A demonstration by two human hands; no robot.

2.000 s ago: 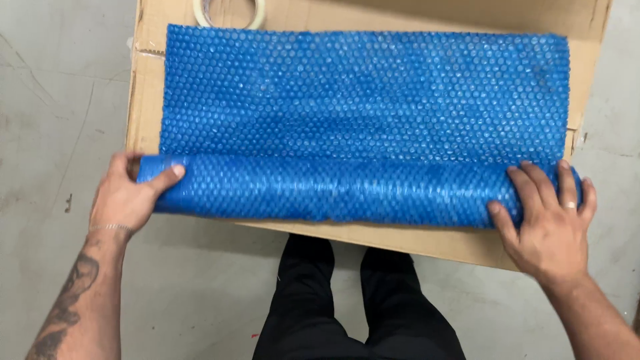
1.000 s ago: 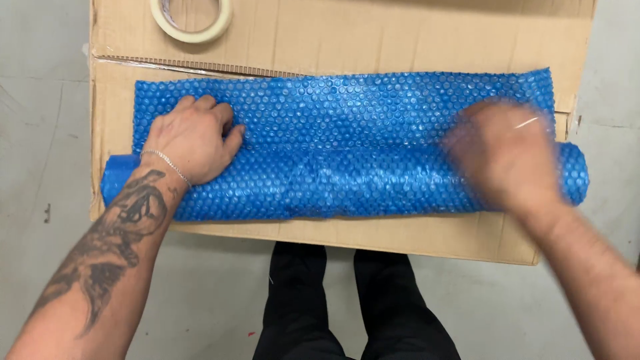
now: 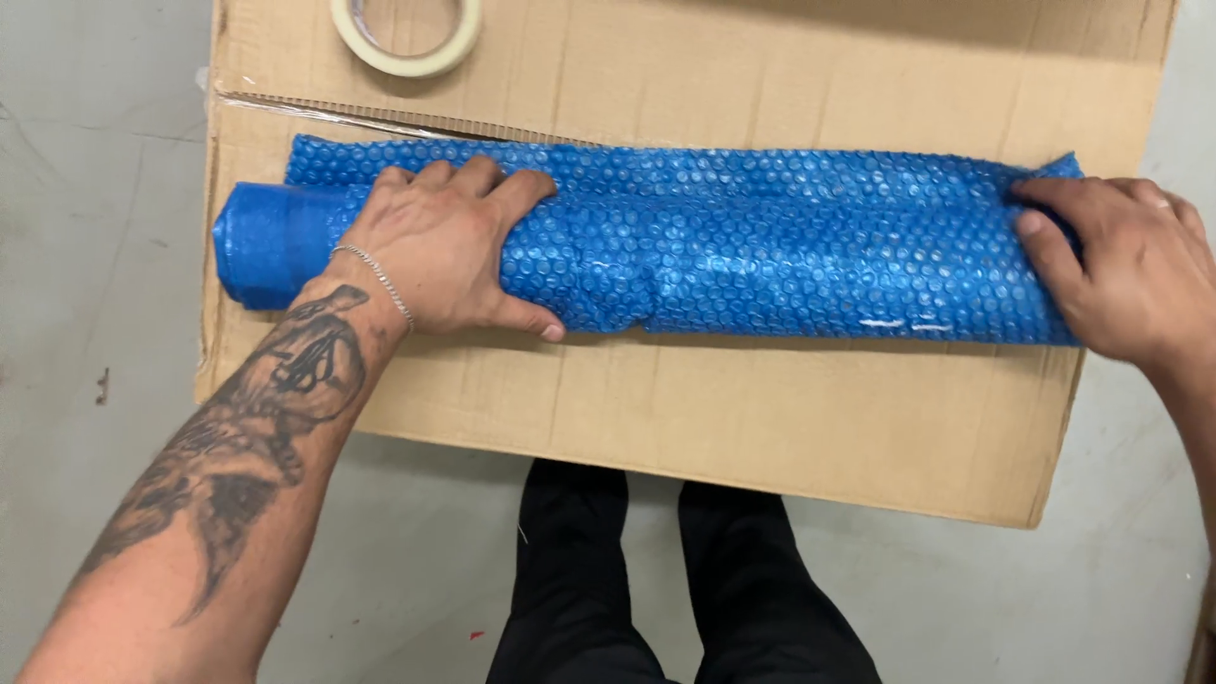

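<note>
A roll of blue bubble wrap [image 3: 779, 256] lies crosswise on a cardboard box, with a short flat strip of the sheet showing along its far side. My left hand [image 3: 446, 247] presses on the left part of the roll, fingers spread over it and thumb at its near edge. Past that hand the roll's smooth blue end sticks out to the left. At the right end, my right hand [image 3: 1121, 256] has its thumb and fingers at the sheet's edge; the roll's end there is hidden behind it.
The cardboard box [image 3: 760, 408] has a lengthwise seam at its far left. A roll of pale tape [image 3: 408, 66] rests on the cardboard beyond the bubble wrap. Grey floor [image 3: 399, 570] surrounds the box, and my legs in black trousers [image 3: 579, 579] stand at its near edge.
The flat part of the bubble wrap has become much shorter as the roll took it up. My left hand has moved from the roll's left end onto its top. The view is closer.
</note>
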